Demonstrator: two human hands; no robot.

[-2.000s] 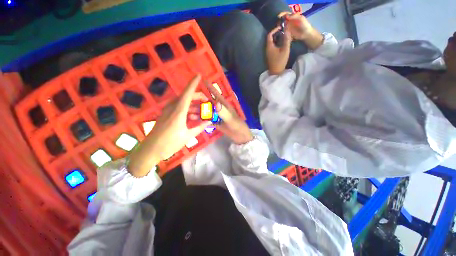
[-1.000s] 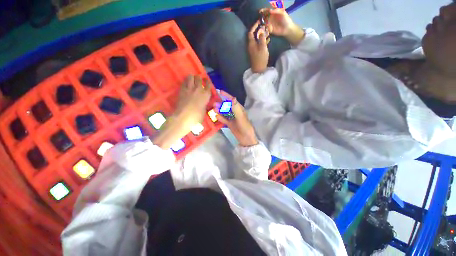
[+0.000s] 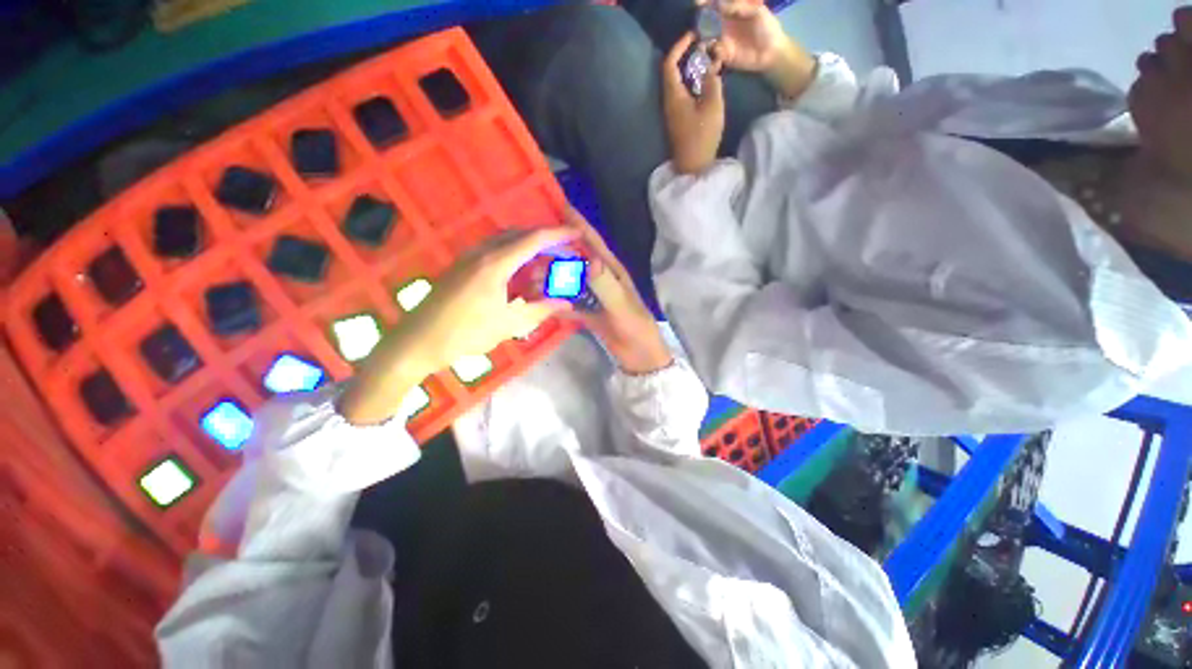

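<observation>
The lit smartwatch body shows a blue-white screen between my two hands over the right end of the orange-red compartment tray. My right hand grips it from the right. The fingers of my left hand meet it from the left; their exact contact is partly hidden. Dark devices sit in the two upper rows of the tray. Lit devices in white and blue sit in the lower rows, some covered by my left forearm.
An orange-red tray stack stands at the left. A green bench with a blue edge runs along the top. A neighbour in a white smock sits at the right, holding a small dark object. Blue rack bars are at lower right.
My left hand has come up from the tray pockets to the device in my right hand. The device has shifted slightly left. Several tray screens have changed colour.
</observation>
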